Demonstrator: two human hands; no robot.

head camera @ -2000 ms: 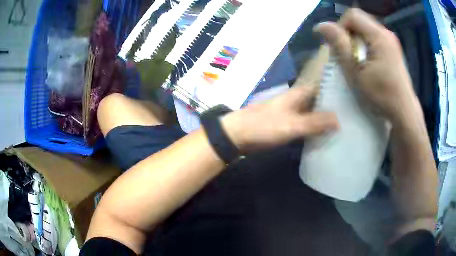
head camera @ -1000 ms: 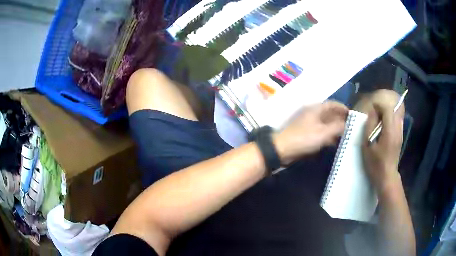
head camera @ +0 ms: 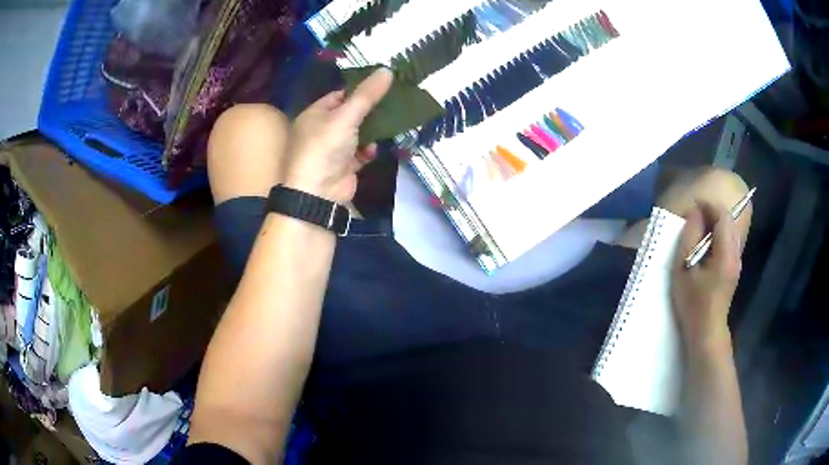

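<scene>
The white thread shade card (head camera: pixel 673 91) lies open over the knees, with rows of green, navy, blue and bright thread tufts. My left hand (head camera: pixel 341 136) grips the olive-green fabric swatch (head camera: pixel 400 104) between thumb and fingers at the card's left edge. My right hand (head camera: pixel 709 263), slightly blurred, holds a slim light pen (head camera: pixel 720 234), its tip pointing down and left. The same hand rests over the right side of the spiral notebook (head camera: pixel 641 327), which lies on the right thigh with its wire edge to the left. No writing can be made out on its page.
A blue plastic basket (head camera: pixel 68 109) with maroon cloth (head camera: pixel 245 100) and clear bags is at the upper left. Below it stands a cardboard box (head camera: pixel 164 318) beside mixed cloth (head camera: pixel 45 300). A round white sheet or surface (head camera: pixel 527 268) shows under the card. Dark metal bars are at right.
My left hand has left the notebook's wire edge, moved left and taken hold of the olive-green swatch. My right hand stays at the notebook with the pen. The card appears slightly further right.
</scene>
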